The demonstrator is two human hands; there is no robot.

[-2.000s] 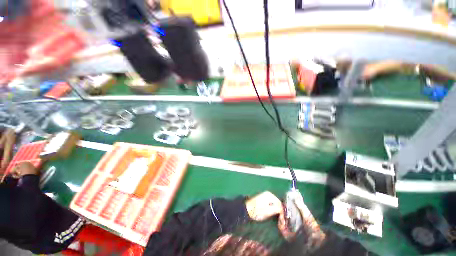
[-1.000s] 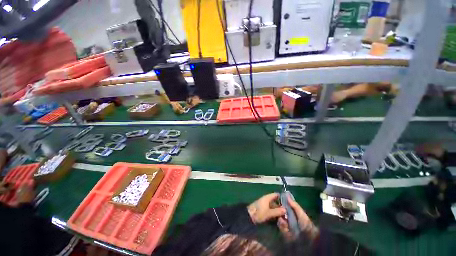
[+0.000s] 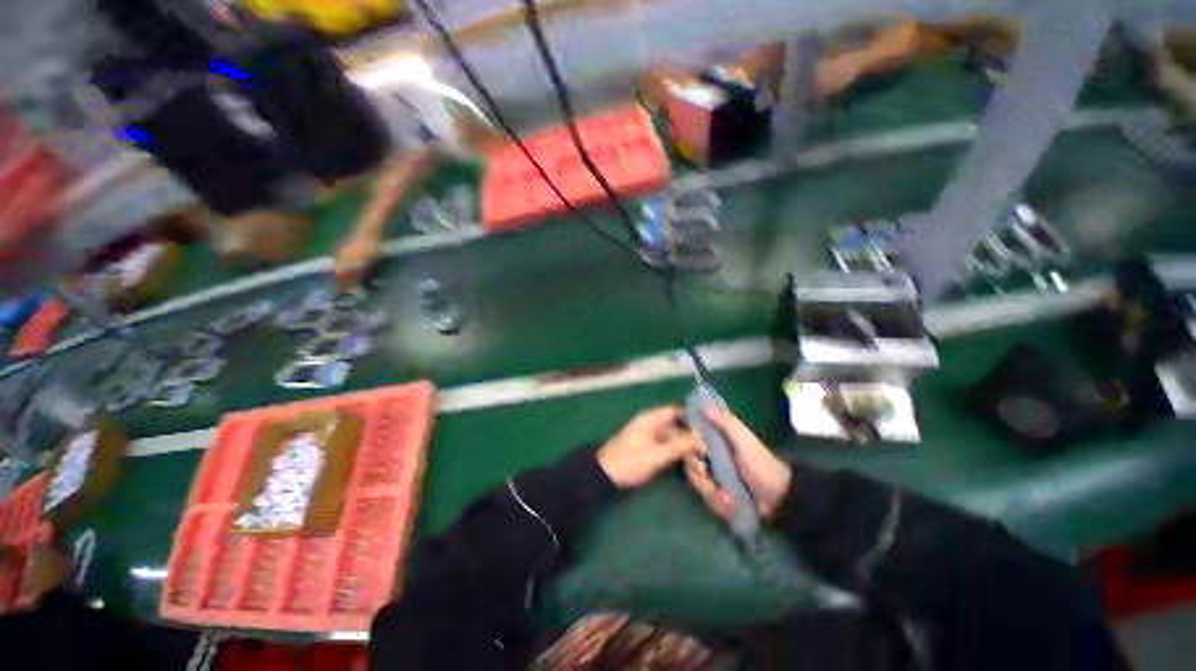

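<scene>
The grey electric screwdriver (image 3: 724, 461) is in my right hand (image 3: 752, 469), just right of the middle. Its cord runs up from the end pointing away from me. My left hand (image 3: 651, 446) is beside the screwdriver, fingertips close to its far part; blur hides whether it pinches anything. The salmon-red parts tray (image 3: 197, 561) lies to the left, with a small brown cardboard box (image 3: 335, 475) of white parts (image 3: 286, 482) on it. The white-grey screw feeder (image 3: 866, 349) stands to the right of my hands.
Loop-shaped units lie on the green belt at left (image 3: 321, 344), centre (image 3: 682, 226) and right (image 3: 1020, 249). A black fan (image 3: 1030, 400) is right of the feeder. A grey post (image 3: 997, 151) slants across the right. A second red tray (image 3: 575, 168) and other people's arms are beyond the belt.
The view has tilted and shifted, so the bench appears slanted and my hands appear higher. The screwdriver is still in my right hand. Another person's arm now reaches over the belt at upper left.
</scene>
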